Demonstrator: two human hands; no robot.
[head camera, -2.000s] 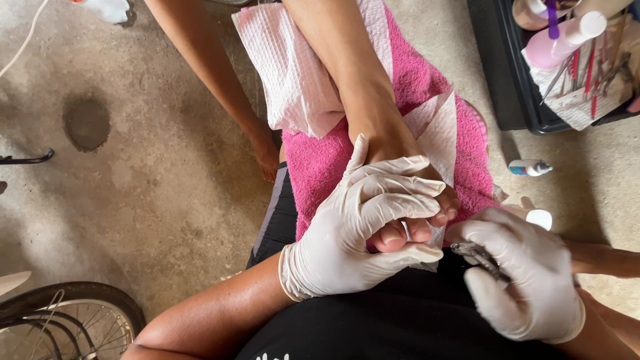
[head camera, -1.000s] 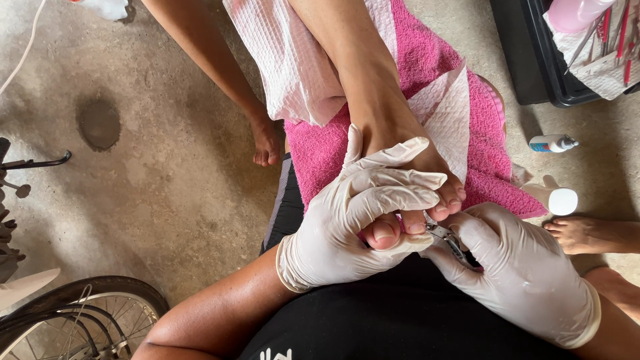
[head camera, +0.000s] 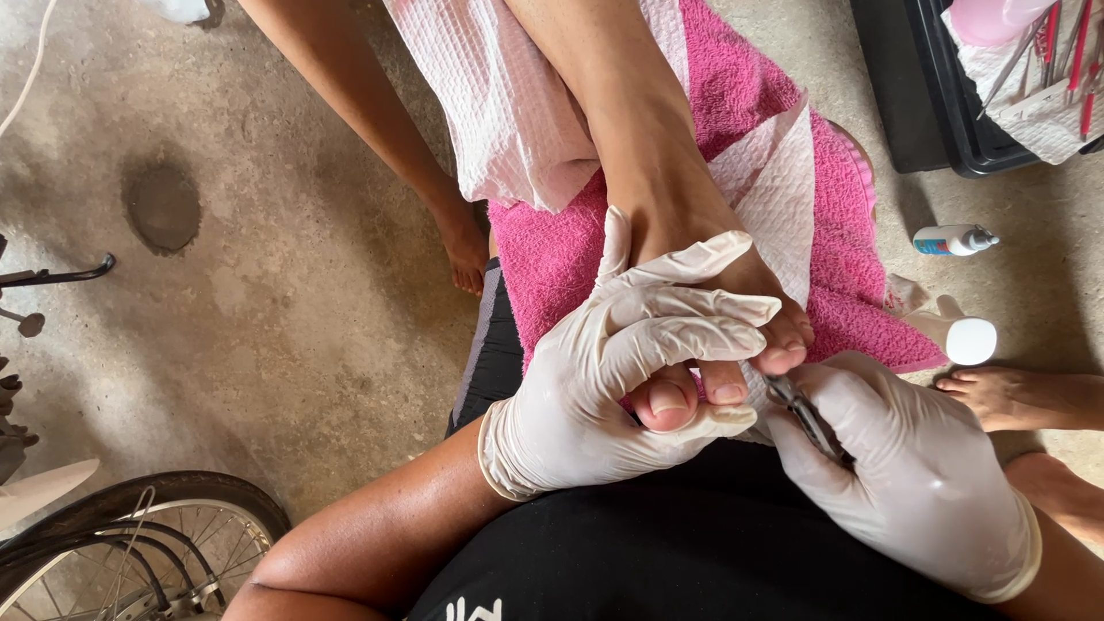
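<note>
My left hand (head camera: 630, 371), in a white glove, holds the front of another person's bare foot (head camera: 655, 172), with the thumb under the big toe and second toe and the other fingers over the top. In my right hand (head camera: 897, 466), also gloved, is a pair of metal nippers (head camera: 809, 419), their tip close to the smaller toes. Whether the jaws touch a toe I cannot tell. Under the foot lie a pink towel (head camera: 552, 267) and a white paper towel (head camera: 772, 190) across my lap.
A black tray (head camera: 936, 95) at the upper right holds a pink bottle (head camera: 996, 19) and several metal tools on paper. A small white bottle (head camera: 949, 240) and a white-capped bottle (head camera: 970, 339) are on the right. A bicycle wheel (head camera: 147, 552) is at the lower left; other bare feet are nearby.
My right hand first moved left to the toes with the nippers, and their tip now sits slightly back from where it was between the toes. My left hand keeps its hold on the foot.
</note>
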